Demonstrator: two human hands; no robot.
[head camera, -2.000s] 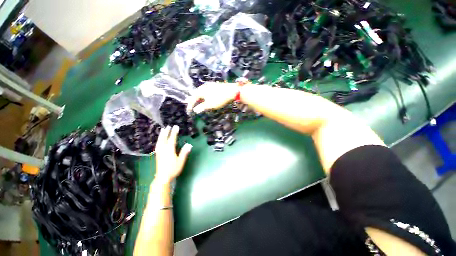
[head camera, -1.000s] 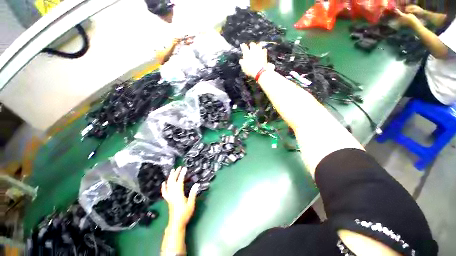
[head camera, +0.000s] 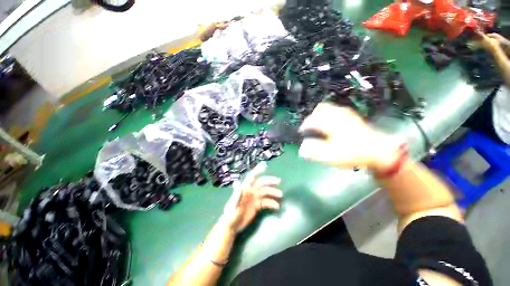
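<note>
My right hand (head camera: 344, 137) is motion-blurred right of the loose rings, closed on a dark cable bundle (head camera: 286, 133) that sticks out to its left. The bundle's details are too blurred to tell. My left hand (head camera: 254, 201) is lower left of it, fingers apart, with nothing visible in it. Its thumb side is near the lower edge of the heap of black ring parts (head camera: 243, 153). The tangled cable pile (head camera: 335, 67) lies beyond my right hand, with white plugs and small green bits.
Four clear bags (head camera: 190, 100) of black parts stand in a diagonal row behind the ring heap. A big pile of black coils (head camera: 61, 234) is far left. Another cable pile (head camera: 162, 78) lies at the far side. Red bags (head camera: 430, 19), a coworker's arm and a blue stool (head camera: 475, 162) are right.
My right hand has come back from the cable pile toward me with a dark bundle. My left hand has moved right, away from the bags.
</note>
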